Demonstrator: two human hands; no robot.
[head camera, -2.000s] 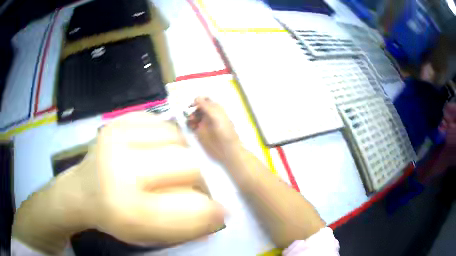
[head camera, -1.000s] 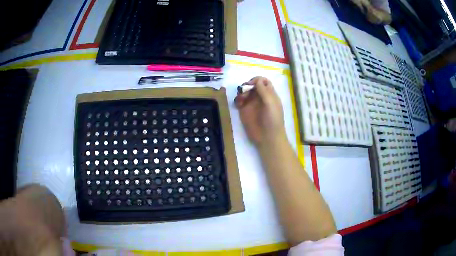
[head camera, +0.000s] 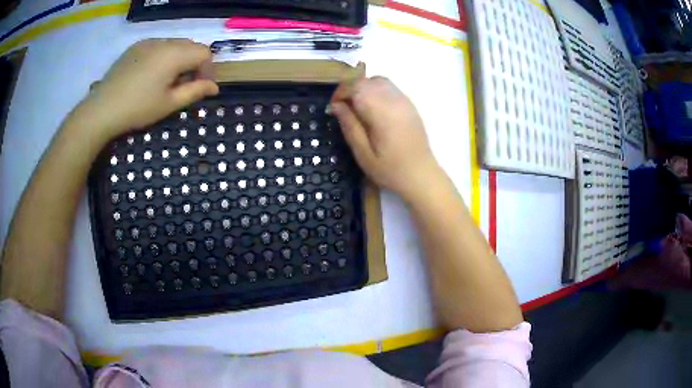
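A black blister tray (head camera: 228, 303) lies in front of me, with rows of small round components (head camera: 259, 145) with bright or dull centres. A few pockets look dark. My left hand (head camera: 163, 79) is curled over the tray's top left part, thumb near its far edge; whether it grips anything is hidden. My right hand (head camera: 383, 125) is at the top right corner, fingertips pinched over the rim with a small white piece (head camera: 328, 109) showing at them. A cardboard pad (head camera: 375, 242) shows beneath the tray.
Beyond the tray lie a gel pen (head camera: 284, 46) and a pink pen (head camera: 292, 26), then another black tray (head camera: 250, 9). Pale foam trays (head camera: 523, 91) stand at the right. A dark tray edge (head camera: 9, 76) is at the far left. Part of a person (head camera: 671, 254) shows at far right.
My left hand has moved from the lower left to the tray's top edge. My right hand has moved left to the top right corner. The tray sits higher in view and slightly turned.
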